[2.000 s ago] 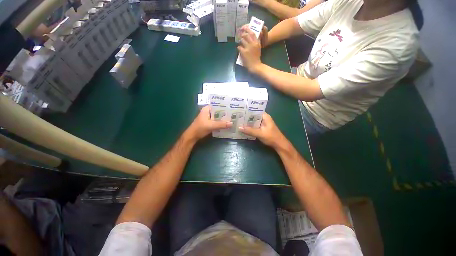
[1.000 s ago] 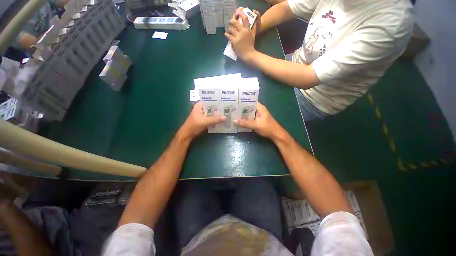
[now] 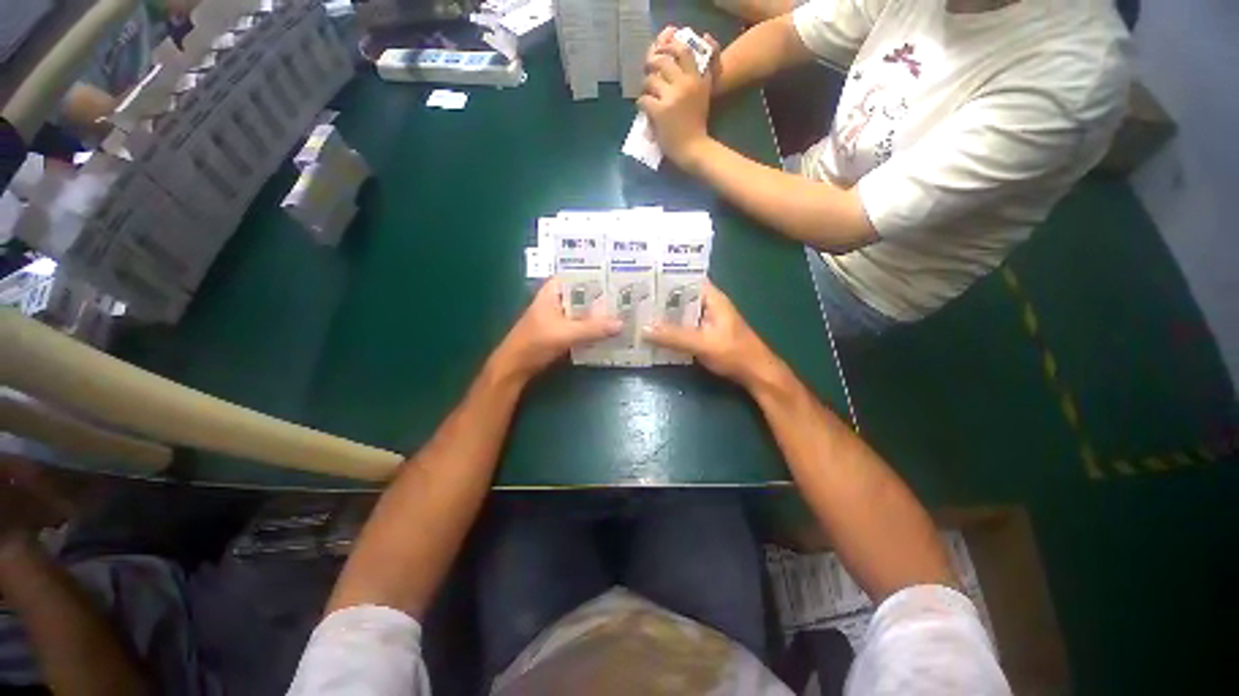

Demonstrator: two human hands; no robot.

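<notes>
Three slim white product boxes (image 3: 629, 265) stand side by side in front of me, printed faces towards me, with dark brand print and small greenish-grey pictures. My left hand (image 3: 554, 331) grips their left side, thumb across the lower front. My right hand (image 3: 707, 333) grips their right side, thumb also on the front. Behind them, more white boxes (image 3: 534, 261) show at the left and along the top; most of that stack is hidden.
A long rank of open-top boxes (image 3: 204, 170) and loose boxes (image 3: 326, 186) are at left. A cream pipe (image 3: 204, 404) crosses the lower left. A coworker (image 3: 972, 136) at right holds a white box (image 3: 643, 140). An open carton (image 3: 1012, 598) with boxes is at lower right.
The three boxes now show their printed faces at a slightly different tilt, still between both hands. The view has shifted a little. The coworker's hands and box have moved slightly.
</notes>
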